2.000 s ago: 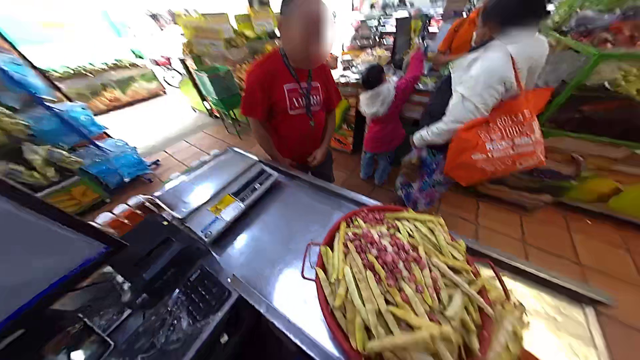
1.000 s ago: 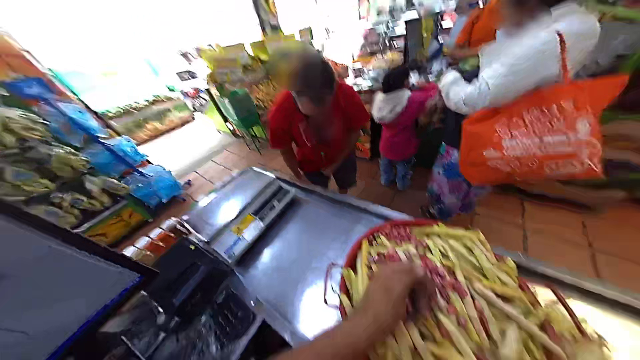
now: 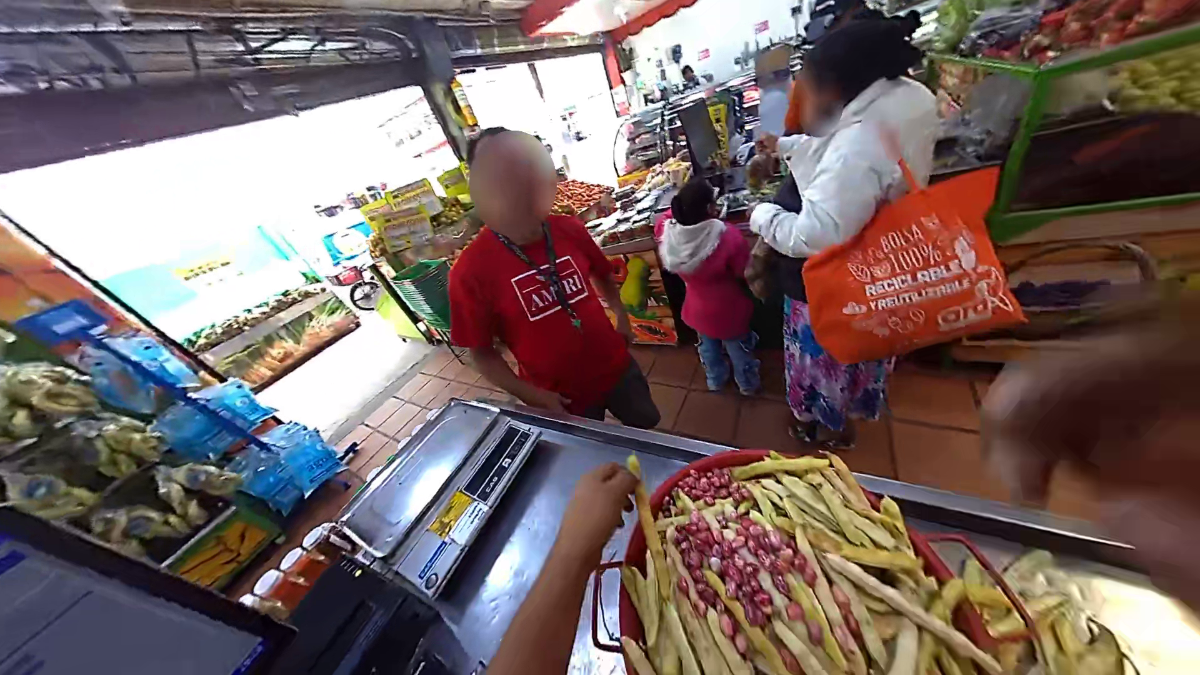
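Observation:
My left hand (image 3: 600,502) is at the left rim of a red basket (image 3: 630,586), its fingers curled at the tip of a yellow bean pod (image 3: 647,520). The basket holds many long yellowish pods (image 3: 797,469) with shelled pink-and-white beans (image 3: 741,553) among them. My right hand (image 3: 1059,422) is raised at the right edge, blurred and close to the camera, above the counter's far edge; its fingers do not show clearly. Empty pods (image 3: 1055,600) lie to the right of the basket.
A steel scale (image 3: 441,497) stands on the metal counter (image 3: 553,469), left of the basket. A person in a red shirt (image 3: 534,309) stands across the counter. Behind are a child in pink (image 3: 708,281) and a person with an orange bag (image 3: 914,272). A monitor (image 3: 112,600) is at lower left.
A hand was over the beans one second ago; now my left hand is at the basket's left rim and my right hand is raised at right. The person in red has straightened up. The view has tilted up.

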